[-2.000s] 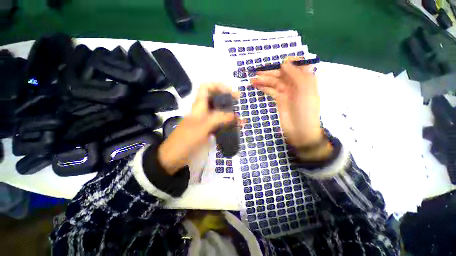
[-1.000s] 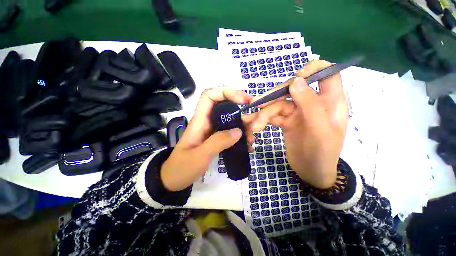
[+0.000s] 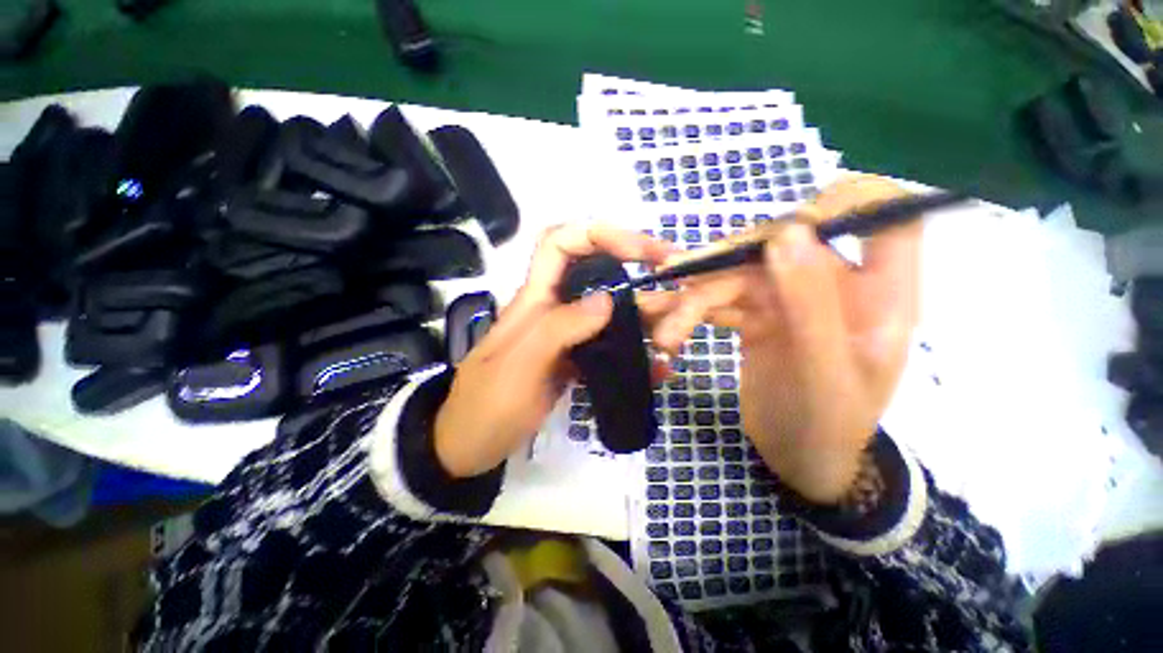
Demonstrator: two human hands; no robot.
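My left hand [image 3: 510,364] holds a black housing [image 3: 617,383] upright over the inner edge of the sticker sheets, its thumb on the upper end face. My right hand [image 3: 816,344] holds dark tweezers [image 3: 740,255] like a pen, their tip touching or just at the housing's upper end beside my left thumb. The label there is mostly hidden by the thumb and tip. My right fingertips are close to the housing's right side. The sticker sheets [image 3: 714,510] with rows of dark rounded rectangles lie fanned beneath both hands.
A pile of black housings [image 3: 268,268] covers the table's left side. Loose white backing papers [image 3: 1020,383] overlap at the right. Beyond the table is a green surface [image 3: 548,51] with a few black parts. More black parts lie at the far right.
The tweezers have come to the housing's upper end and my left thumb has moved up over the pale 88 mark. Earlier, the hands were farther apart and the housing was blurred.
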